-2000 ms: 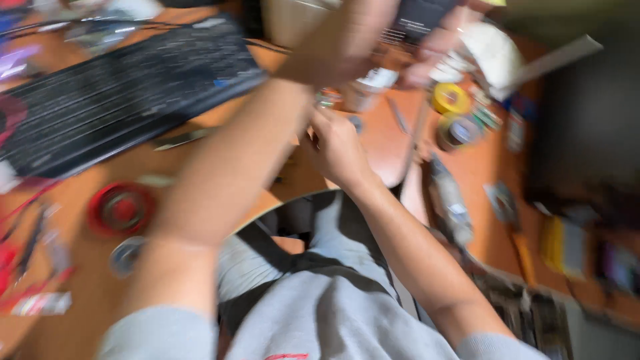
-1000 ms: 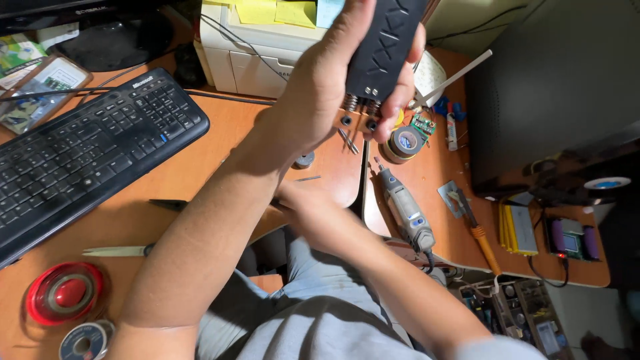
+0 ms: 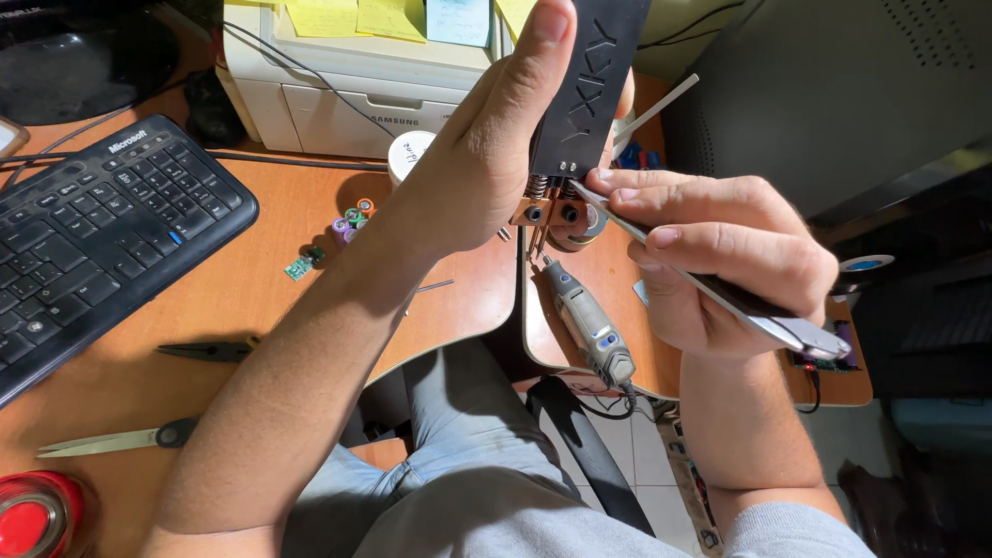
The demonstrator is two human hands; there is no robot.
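Note:
My left hand (image 3: pixel 496 147) grips a black spot-welding head (image 3: pixel 589 85), held upright at the top centre. Springs and copper electrode blocks (image 3: pixel 546 212) with thin electrode pins stick out of its lower end. My right hand (image 3: pixel 721 248) holds a slim metal tool (image 3: pixel 697 283) with a dark handle, perhaps a tweezers or a folding knife. The tool's narrow tip lies against the lower edge of the black housing, beside the springs. Below the pins, a grey rotary tool (image 3: pixel 589 318) lies on the desk.
A black keyboard (image 3: pixel 101 232), needle-nose pliers (image 3: pixel 203 351), scissors (image 3: pixel 116 442) and a red spool (image 3: pixel 35 515) lie at left. Battery cells (image 3: pixel 356 219) and a small green circuit board (image 3: pixel 298 268) sit mid-desk. A white printer (image 3: pixel 349 116) stands behind; a dark monitor (image 3: pixel 837 101) is at right.
My right hand has risen from low near my lap to the welding head, now with the slim metal tool in it. My left hand still holds the head.

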